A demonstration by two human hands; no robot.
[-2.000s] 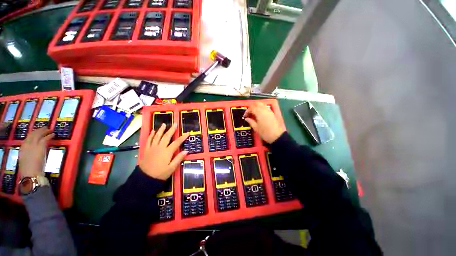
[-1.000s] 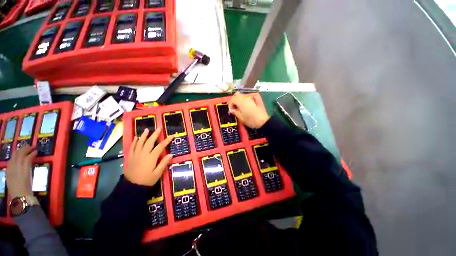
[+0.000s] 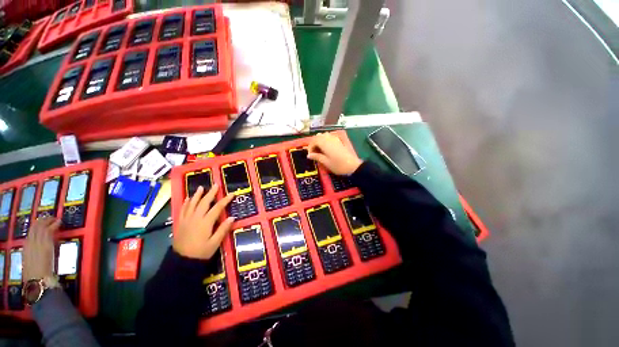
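A red phone tray [image 3: 282,211] lies in front of me with two rows of keypad phones [image 3: 255,264], black with yellow trim, keys up. Their visible screens are dark, some with glare. My left hand [image 3: 201,223] has its fingers spread over the back-left phones and hides part of them and of the phone below. My right hand [image 3: 334,154] has its fingers curled at the upper screen of the fourth phone in the back row [image 3: 307,171]. It partly covers the fifth. Whether it pinches something small cannot be told.
Stacked red trays [image 3: 142,99] stand at back left. A mallet [image 3: 239,123], a heap of cards or batteries [image 3: 144,169], a pen [image 3: 141,232] and an orange-red piece [image 3: 128,258] lie nearer. A smartphone [image 3: 396,150] lies right. Another person's hand [image 3: 41,251] is over the left tray.
The view has shifted, so the bench now sits farther left and more of the stacked trays shows. Both my hands keep nearly the same places over the phones.
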